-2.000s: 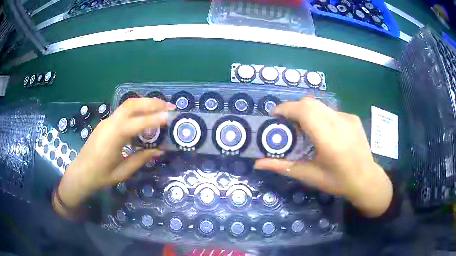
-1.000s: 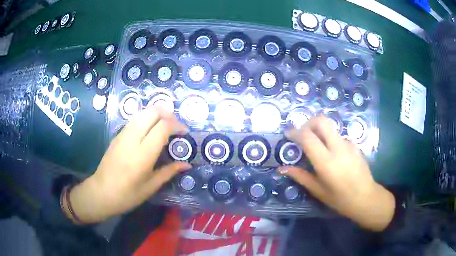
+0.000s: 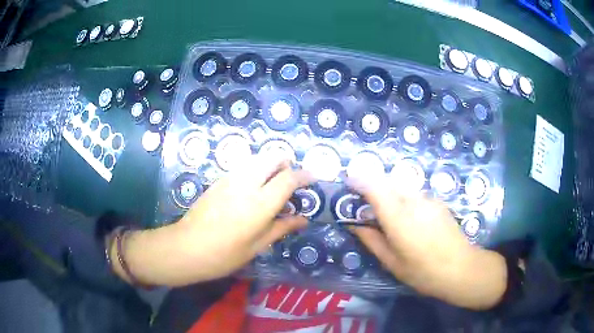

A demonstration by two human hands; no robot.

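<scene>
A clear blister tray [image 3: 187,214] lies before me with rows of black round speaker drivers [image 3: 288,71], several glared white. My left hand [image 3: 225,218] and my right hand [image 3: 417,244] are close together over its lower middle. Each has fingers above and thumb below black drivers with pale rings. One ringed driver [image 3: 309,202] shows at my left fingertips and another [image 3: 344,205] at my right fingertips. More units are partly covered by my fingers. The four-place plate under them is mostly hidden, so whether it is lifted cannot be told.
Four-unit plates stand at the upper right [image 3: 482,67] and upper left [image 3: 109,30]. Loose drivers [image 3: 138,109] and a white ring sheet [image 3: 94,140] lie left. Clear trays [image 3: 32,143] are far left, a paper label [image 3: 547,153] right, a blue bin [image 3: 550,13] top right.
The four-unit plate was lowered from its raised place over the tray. Since then both hands have slid inward from its ends, covering its outer units. The view has shifted.
</scene>
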